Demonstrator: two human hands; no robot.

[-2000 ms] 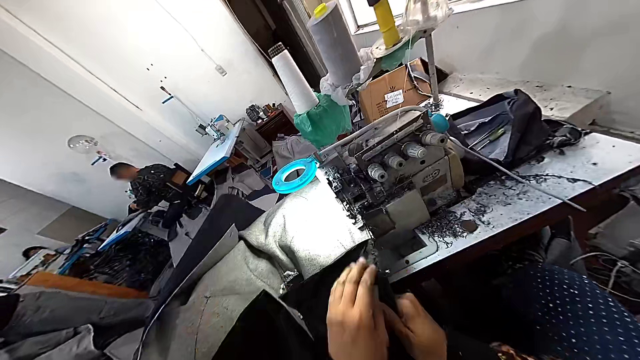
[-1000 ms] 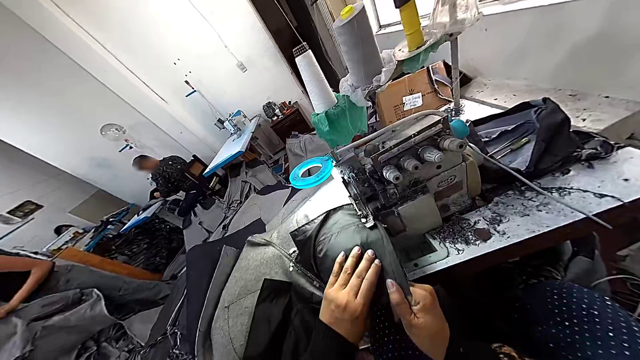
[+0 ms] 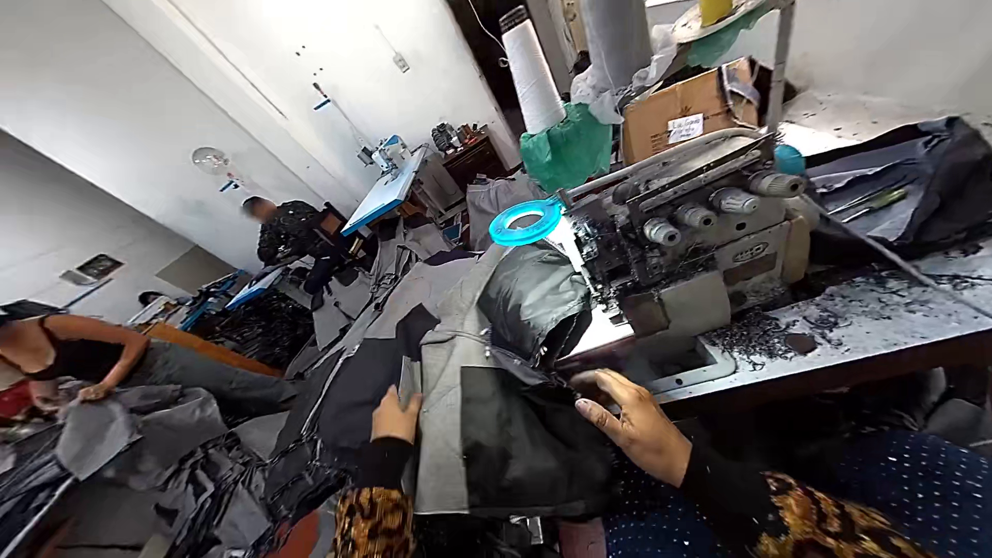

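Observation:
A grey and black garment point(image 3: 442, 372) lies across my lap and up against the overlock sewing machine point(image 3: 697, 232). My left hand point(image 3: 397, 415) pinches a grey fabric edge on the garment's left side. Near the garment's dark edge, just below the machine's plate, is my right hand point(image 3: 637, 422), thumb and fingers apart; whether it touches the cloth is hard to tell. Shiny dark lining point(image 3: 535, 298) bulges beside the lit needle area. A blue ring-shaped lamp point(image 3: 527, 223) sits at the machine's left end.
Lint and thread scraps point(image 3: 775, 337) litter the machine table point(image 3: 876, 310). Behind stand a white thread cone point(image 3: 533, 74) and a cardboard box point(image 3: 682, 112). Dark cloth with tools point(image 3: 876, 203) lies at right. Fabric piles point(image 3: 178, 442) fill the left, where two people sit.
My hands have moved apart: the left has gone leftward to the grey fabric edge, and the right no longer lies on the dark cloth beside it. The view has turned left.

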